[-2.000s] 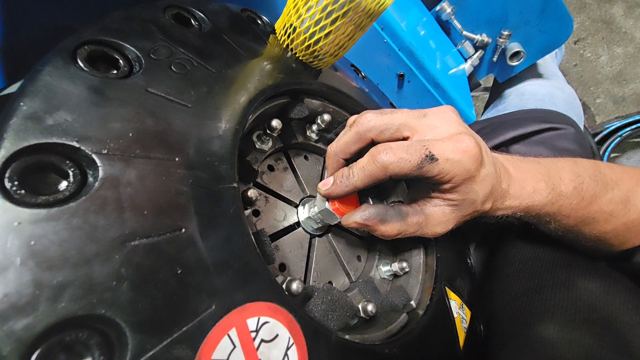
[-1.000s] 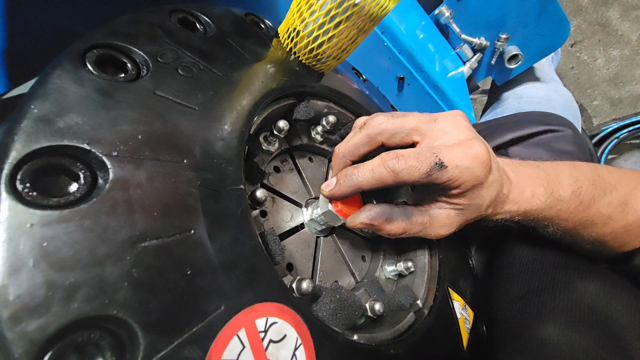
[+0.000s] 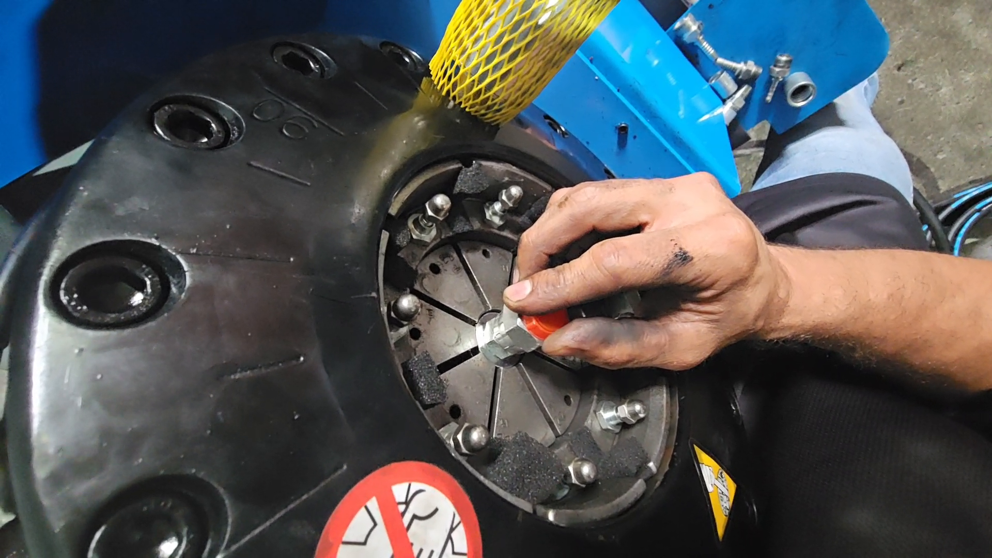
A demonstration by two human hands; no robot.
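Observation:
My right hand point(image 3: 643, 271) grips a metal hydraulic hose fitting point(image 3: 508, 337) that has a red-orange cap point(image 3: 545, 323). The fitting stands at the center of the round die set point(image 3: 465, 287) of a black hose crimping machine point(image 3: 232, 310). Index finger and thumb are on the capped end; the fitting's inner end sits in the opening where the die segments meet. Domed nuts and pieces of dark foam ring the dies. Dark smudges mark the hand. My left hand is not in view.
Yellow mesh sleeving point(image 3: 515, 58) covers something at the top of the black housing. A blue tray point(image 3: 845, 58) at the upper right holds several metal fittings. Hoses point(image 3: 965, 217) lie at the right edge. Warning stickers point(image 3: 399, 515) are on the housing.
The view has shifted slightly. The right hand keeps the same grip on the fitting, with no plain change otherwise.

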